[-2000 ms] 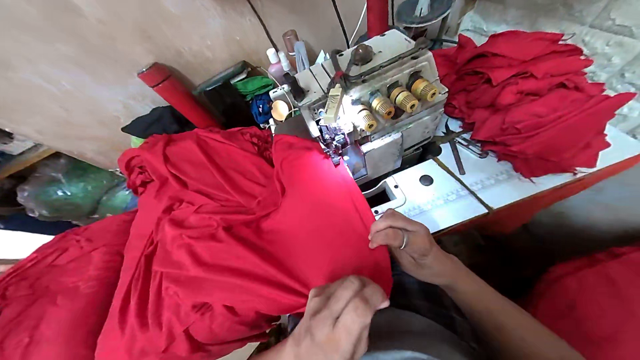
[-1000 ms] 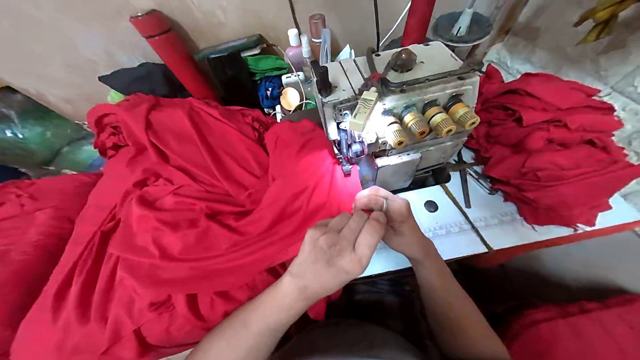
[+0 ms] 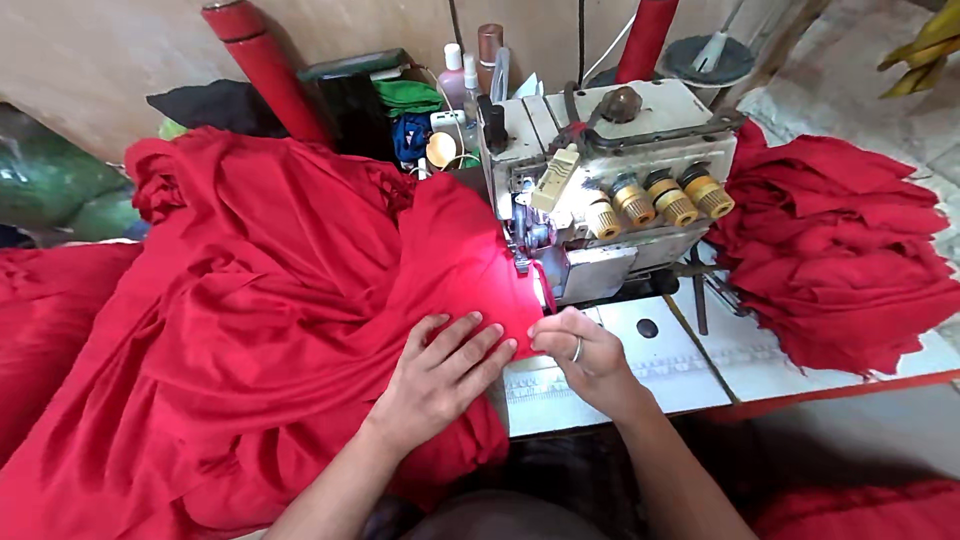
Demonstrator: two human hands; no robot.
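Note:
A large heap of red fabric (image 3: 285,322) covers the left side, its right edge lying under the presser foot (image 3: 523,262) of an overlock sewing machine (image 3: 645,142). My left hand (image 3: 442,375) rests on the fabric with its fingers spread, just in front of the foot. Wearing a ring, my right hand (image 3: 589,360) pinches the fabric's edge between thumb and fingers, right of my left hand. The machine's lamp lights the cloth by the needle. Several yellow tension dials (image 3: 677,202) face me.
Cut red fabric pieces (image 3: 840,255) are piled right of the machine, beside metal scissors or a similar tool (image 3: 699,292). A measuring tape (image 3: 667,365) runs along the white table (image 3: 780,375). Bottles (image 3: 452,79) and a red post (image 3: 266,71) stand behind.
My hands were close together at the fabric edge; now the left lies spread on the cloth to the left and the right pinches the edge. The view has shifted somewhat.

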